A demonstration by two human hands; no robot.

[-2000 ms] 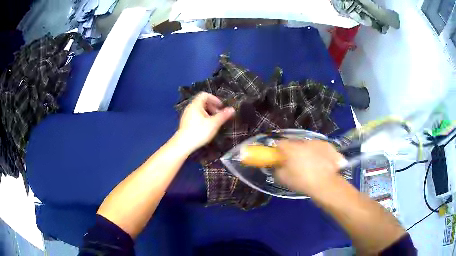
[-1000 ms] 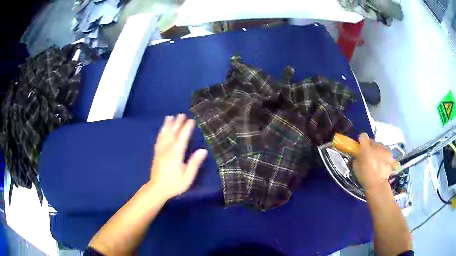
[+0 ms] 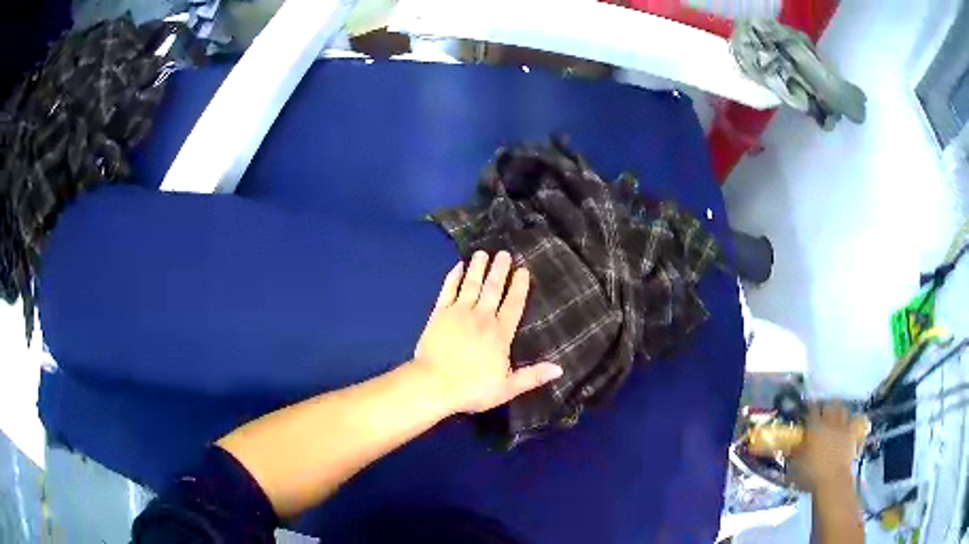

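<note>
The dark plaid garment piece [image 3: 579, 303] lies bunched up over the right end of the navy padded pressing arm [image 3: 234, 292]. My left hand [image 3: 473, 340] lies flat on its left part, palm down, fingers apart, gripping nothing. My right hand [image 3: 827, 452] is at the lower right, blurred, around the orange handle of the steam iron [image 3: 774, 438]. The iron is at the iron rest beside the table's right edge; its soleplate is mostly hidden or blurred.
A heap of plaid pieces [image 3: 80, 117] lies at the far left. A white board strip [image 3: 250, 101] stands behind the pressing arm, and another white rail [image 3: 595, 37] runs along the back. A grey-green rag [image 3: 792, 69] hangs at the back right. Hoses and cords run at the right.
The iron has moved right, off the garment, to the rest. My left hand has come from the pressing arm onto the garment, which is now more bunched and turned. The view has shifted.
</note>
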